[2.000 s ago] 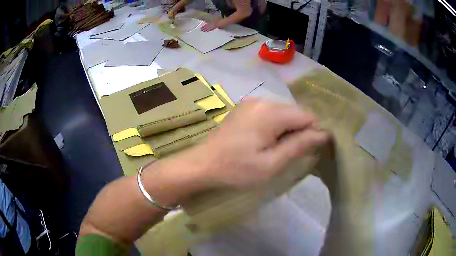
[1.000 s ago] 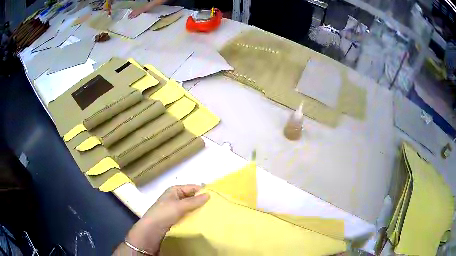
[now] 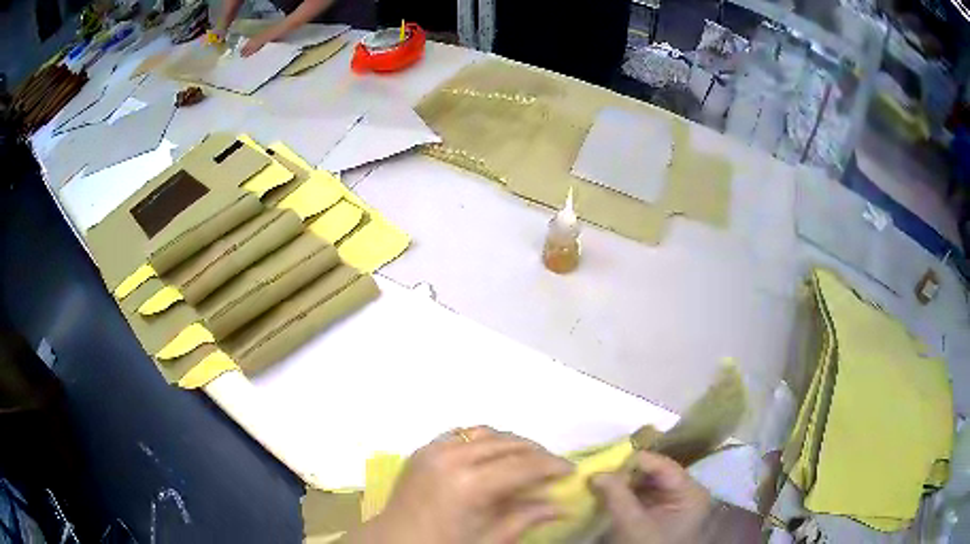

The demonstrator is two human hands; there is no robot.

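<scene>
An olive bag panel (image 3: 711, 414) with a yellow reverse lies at the bottom centre, bunched and partly hidden by my hands. My left hand (image 3: 473, 491) is closed over its yellow side, somewhat blurred. My right hand (image 3: 651, 499) pinches its edge between the fingertips, close beside the left hand. Finished folded panels (image 3: 287, 292) overlap at the left, with olive rolls and yellow tabs. The panel stack (image 3: 877, 414), yellow side up, lies at the right. The small glue bottle (image 3: 563, 239) with amber liquid stands upright in the middle.
White paper (image 3: 447, 377) lies under the work. A flat olive panel (image 3: 500, 122) with a grey card (image 3: 625, 154) on it lies at the far side. A red-orange round object (image 3: 388, 51) is at the far edge. Another person's hands (image 3: 266, 37) work at the top left.
The yellow-faced panel has been bunched or folded nearer to me. My right hand now shows on it, and my left hand has moved right. The view has shifted slightly.
</scene>
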